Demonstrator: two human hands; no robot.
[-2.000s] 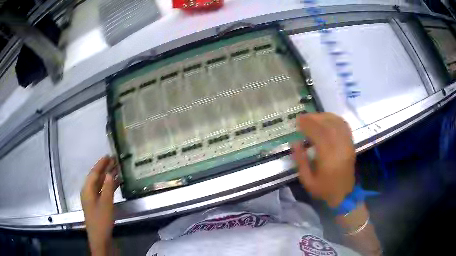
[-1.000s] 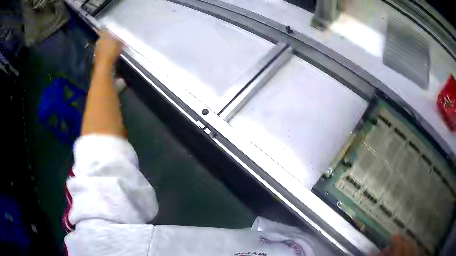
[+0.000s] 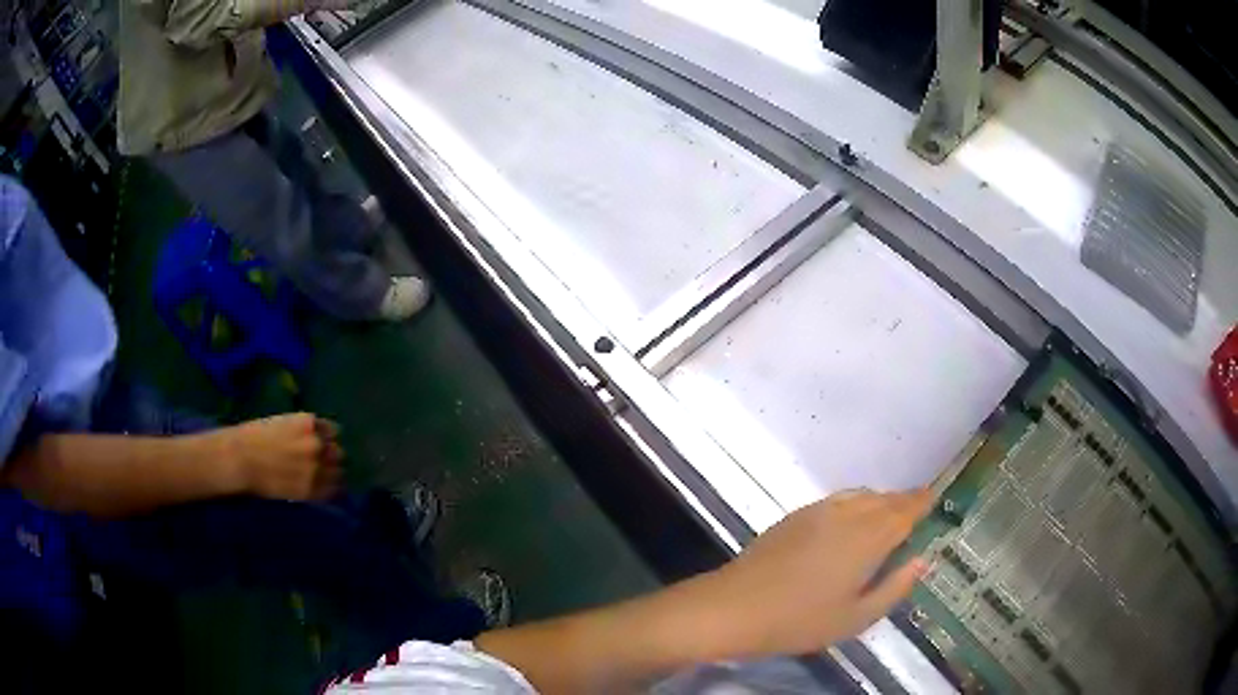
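The green and dark carrier lies on the white conveyor at the lower right, partly cut off by the picture's edge. A pale circuit board panel with rows of dark strips sits in it. My left hand is at the carrier's left edge, with fingers and thumb around the edge near its front corner. My right hand is out of the picture.
The conveyor's metal rail runs to the upper left. A ribbed clear tray, red bin, black bin and metal post are on the ledge. Two people stand or sit left, beside a blue stool.
My left hand has come back from the far end of the rail to the carrier's left edge. My right hand has left the picture. The view has turned left since the earliest frame.
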